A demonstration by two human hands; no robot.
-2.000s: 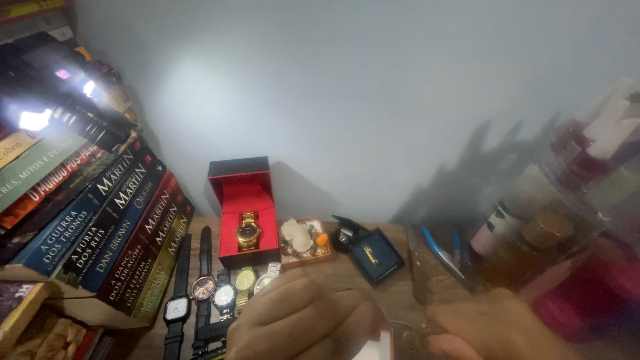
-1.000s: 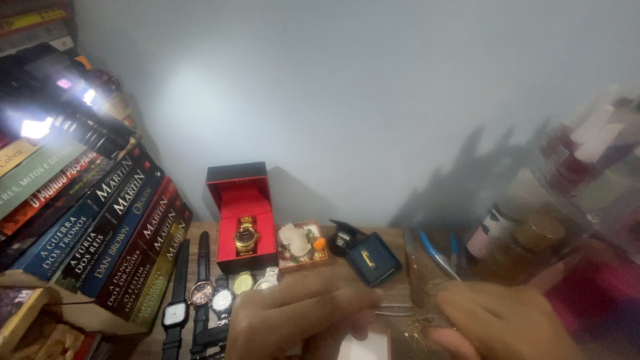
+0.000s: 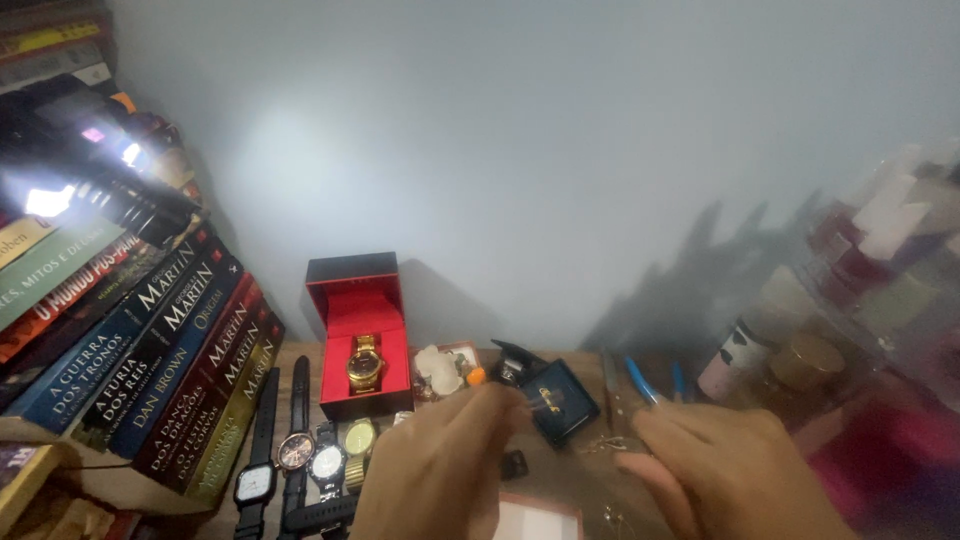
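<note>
My left hand [image 3: 442, 457] is over the wooden table, its fingertips beside an open dark blue jewelry box [image 3: 559, 403]; its fingers are blurred and I cannot tell what they hold. My right hand [image 3: 720, 457] is to the right, its fingers at the blue-handled pliers [image 3: 643, 381]; its grip is unclear. Between the hands lies a thin gold-coloured jewelry piece [image 3: 604, 444], with another [image 3: 613, 516] nearer me. A gold wristwatch [image 3: 365, 365] sits in an open red-lined box [image 3: 325, 390]. Left of my left hand lie a square-faced watch [image 3: 255, 484] and several round-faced watches [image 3: 296, 451].
Stacked books [image 3: 172, 360] stand at the left with a lit flashlight [image 3: 139, 202] on them. A white stone-like piece [image 3: 442, 369] lies behind my left hand. At the right are a pink and white container [image 3: 739, 356] and clear plastic organizer [image 3: 862, 300]. A wall rises behind.
My left hand has moved up toward the blue box. My right hand has moved up to the pliers, away from the gold-coloured jewelry on the table.
</note>
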